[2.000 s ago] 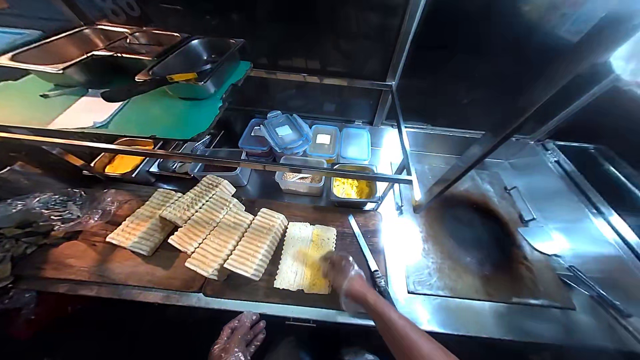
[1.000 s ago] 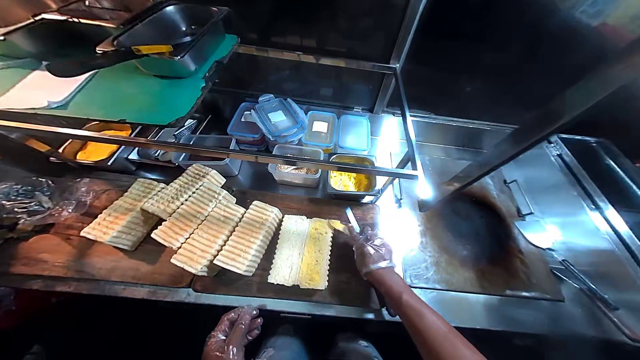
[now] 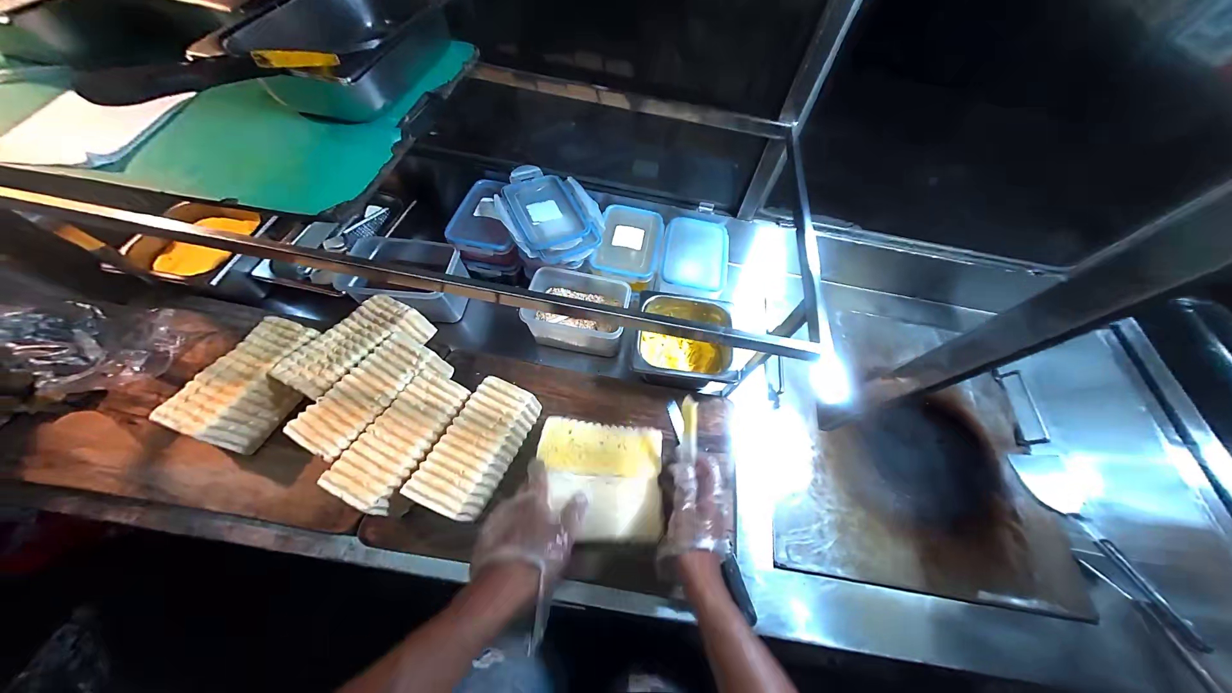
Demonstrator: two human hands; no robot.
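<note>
My left hand (image 3: 529, 520), in a clear plastic glove, is at the left edge of an opened slab of bread (image 3: 602, 476), its thumb over the lower part. The bread's far half carries a yellow spread; the near half is pale. Beside the right edge, my gloved right hand (image 3: 698, 505) holds a spreader (image 3: 689, 423) smeared yellow, its tip pointing away from me. A knife (image 3: 739, 589) lies partly hidden by that hand. Several ridged, toasted bread slabs (image 3: 472, 448) rest in overlapping rows to the left on the wooden board (image 3: 241, 491).
A metal tub of yellow spread (image 3: 685, 351) and a plastic tub of grainy filling (image 3: 577, 327) stand behind the board. Lidded containers (image 3: 549, 212) are farther back. Metal shelf rails (image 3: 481, 287) cross above. A griddle (image 3: 914, 481) with a turner (image 3: 1054, 481) is at right.
The opened bread has turned: its halves lay side by side, now one lies beyond the other. My left hand has moved from the counter's front up to the bread. My right hand has moved nearer to me.
</note>
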